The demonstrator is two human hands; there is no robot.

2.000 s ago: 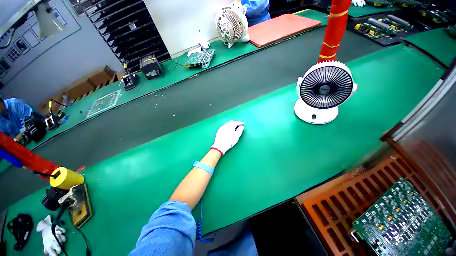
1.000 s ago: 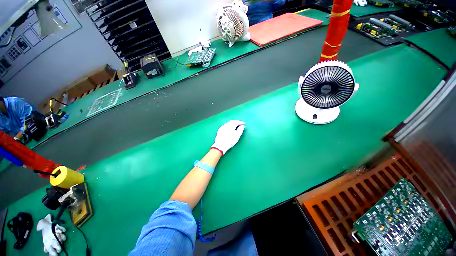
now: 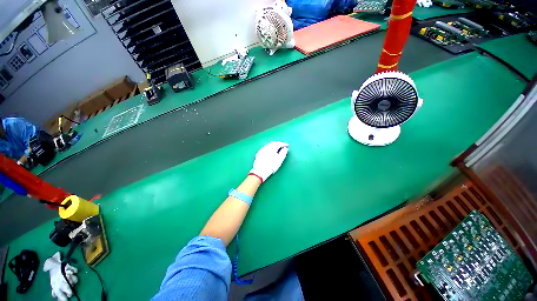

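Note:
My left hand (image 3: 270, 160) wears a white glove with a red cuff edge and rests on the green bench mat (image 3: 318, 194). Its fingers are curled and I cannot tell if anything is under them. A light blue band (image 3: 240, 196) is on the wrist, with a blue cord below. A green circuit board (image 3: 474, 258) lies on the orange-brown slotted grate (image 3: 383, 238) at the lower right, cut off by the picture's edge. My right hand is not in view.
A white desk fan (image 3: 385, 101) stands right of my hand. The hood panel (image 3: 506, 147) rises beside the grate. A soldering stand (image 3: 93, 241) and a white glove (image 3: 60, 276) lie at lower left. Beyond the dark strip (image 3: 194, 126) are boards, a red mat (image 3: 334, 34) and people in blue.
The person in blue at the top has shifted right, and a board now shows beside them. The person at the far left has moved slightly. My left hand and the board on the grate are still.

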